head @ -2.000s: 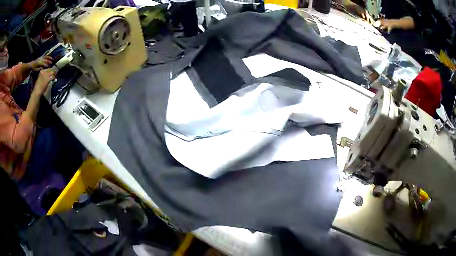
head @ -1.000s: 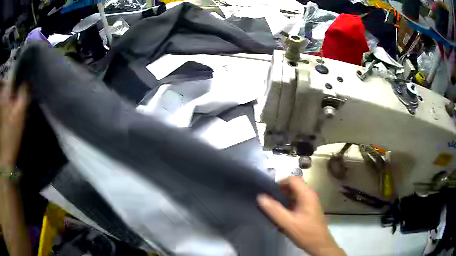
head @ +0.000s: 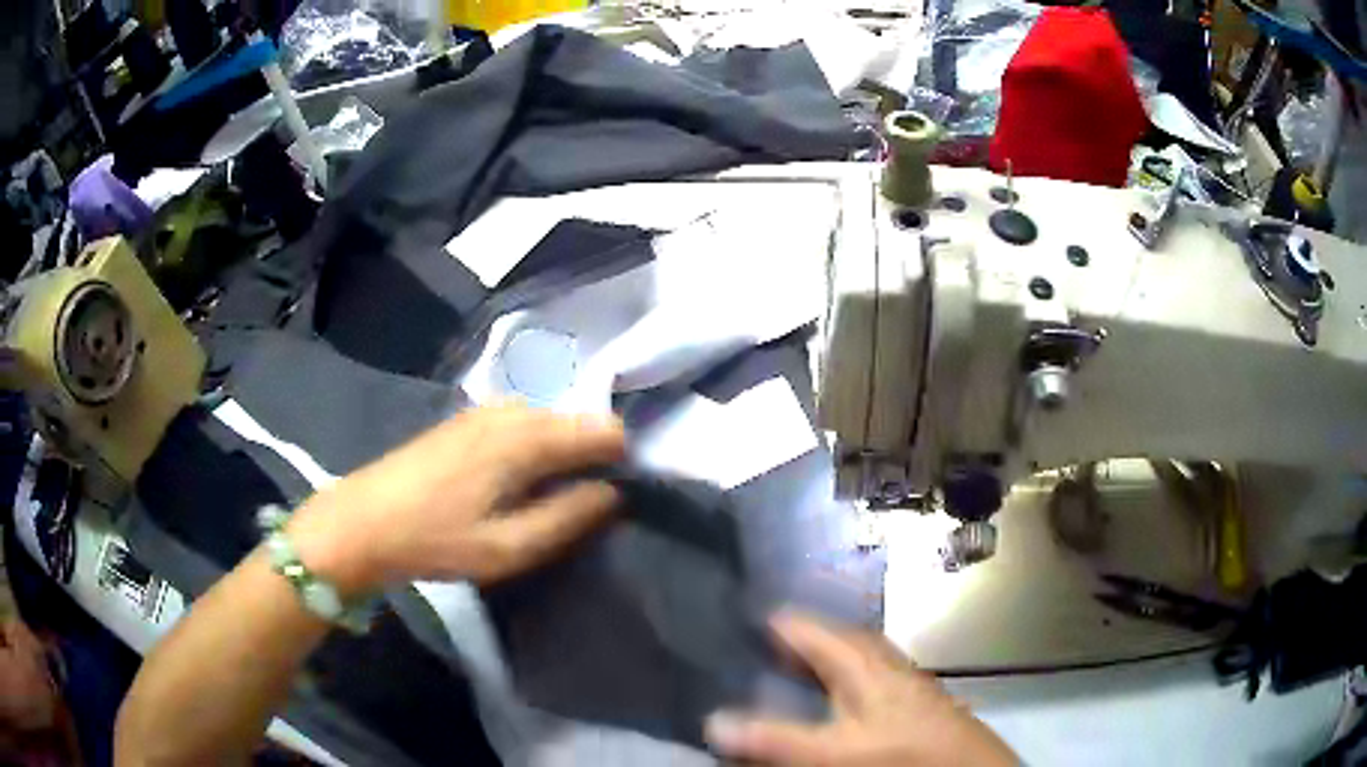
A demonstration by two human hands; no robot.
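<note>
A dark grey garment (head: 600, 644) with white inner fabric (head: 735, 435) lies on the table left of the sewing machine's needle area. My left hand (head: 465, 495), with a beaded bracelet at the wrist, holds a dark folded part of it between thumb and fingers. My right hand (head: 855, 697) is at the lower middle, blurred, with thumb and fingers on the grey fabric's right edge. The cream sewing machine (head: 960, 345) stands at right; its presser foot area (head: 885, 525) is brightly lit, with fabric beside it.
Black snips (head: 1162, 602) and a yellow-handled tool (head: 1231, 532) are under the machine arm. Red cloth (head: 1067, 98) is behind the machine. A grey fabric heap (head: 600, 98) lies at the back. A second cream machine (head: 105, 352) stands at far left.
My left hand has moved from the far left edge to the middle, bringing the raised grey fabric down and folding it. My right hand has moved slightly lower. The view has shifted a little left.
</note>
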